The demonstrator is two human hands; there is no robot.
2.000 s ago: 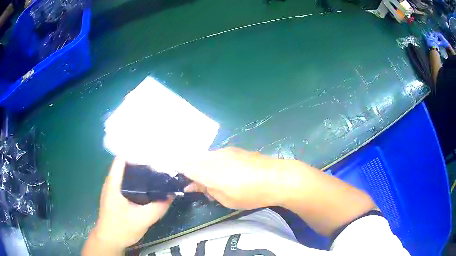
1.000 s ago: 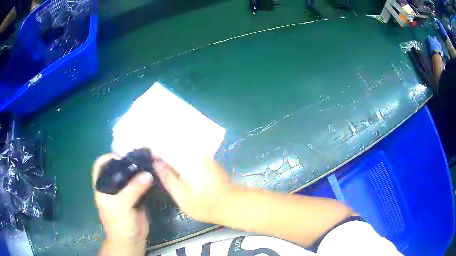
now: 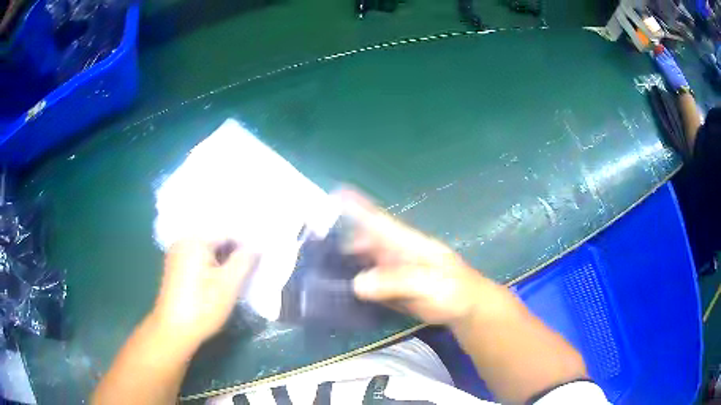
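Note:
A bright white, overexposed rectangle [image 3: 237, 182], perhaps a stack of flat bags, lies on the green surface in front of me. My left hand [image 3: 199, 281] is at its lower left edge, fingers curled; I cannot tell whether they pinch film. A dark, blurred block, apparently the power adapter [image 3: 328, 281], is at the rectangle's lower right, between my hands. My right hand [image 3: 407, 269] is beside it, blurred, thumb and fingers apart, with the thumb over the block's right side. Whether it grips the block, and whether film surrounds the block, is unclear.
A blue crate [image 3: 83, 99] with glinting bagged goods stands at the upper left. Crinkled clear bags [image 3: 32, 273] lie at the left edge. A large blue bin [image 3: 632, 300] is at my right, below the table edge. Another person's blue-gloved hand [image 3: 670, 70] is at the upper right.
The dark block has moved from my left hand to the right, beside my right hand. My right hand has moved right and its fingers have spread. The other person's gloved hand has moved farther away.

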